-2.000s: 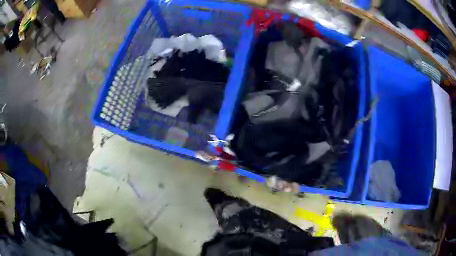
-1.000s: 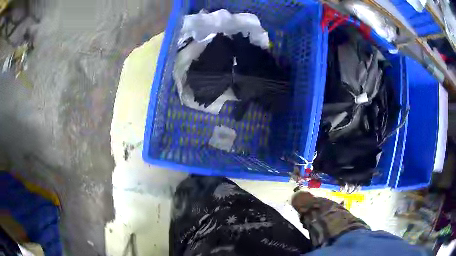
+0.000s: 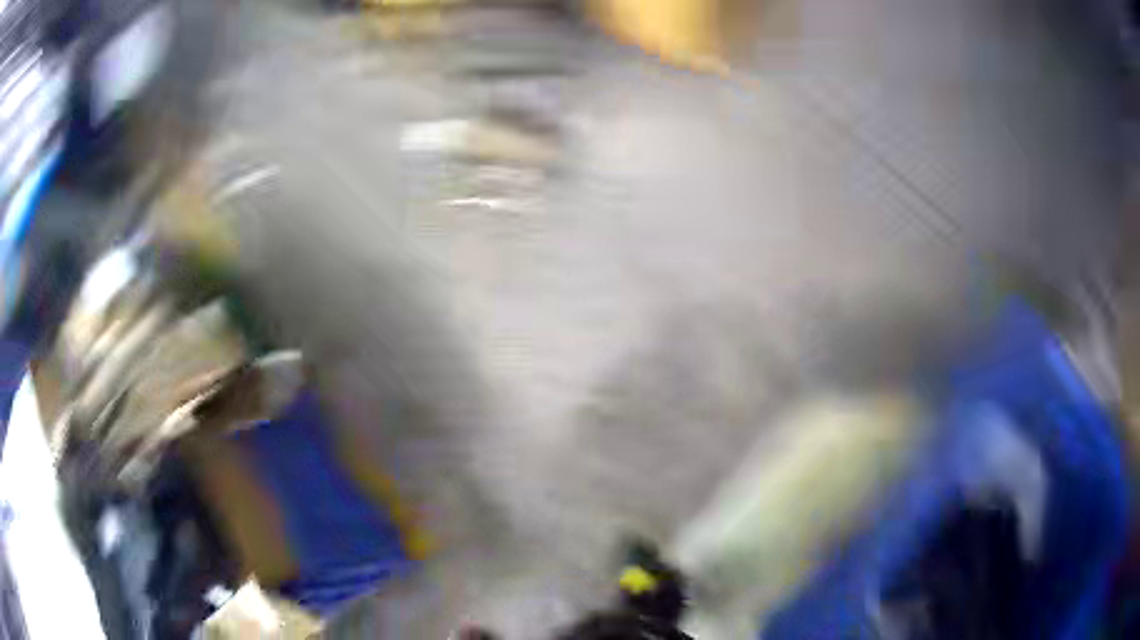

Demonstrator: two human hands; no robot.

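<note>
The whole view is heavily blurred. A blue crate (image 3: 1063, 425) stands at the right, partly cut off by the lower edge. Dark cloth (image 3: 969, 569) with a whitish patch above it shows inside the crate. A pale yellowish surface (image 3: 800, 481) lies along the crate's left side. I cannot make out my left hand or my right hand anywhere in the picture.
Grey floor (image 3: 563, 300) spans the middle. A blue and yellow-orange item (image 3: 319, 494) and blurred clutter are at the left. An orange-yellow object (image 3: 669, 25) is at the top. A dark shape with a yellow spot (image 3: 638, 581) is at the bottom.
The view has swung left, so the crates have shifted to the right edge and more floor shows. The black printed cloth and the blue fabric at the bottom have left the view.
</note>
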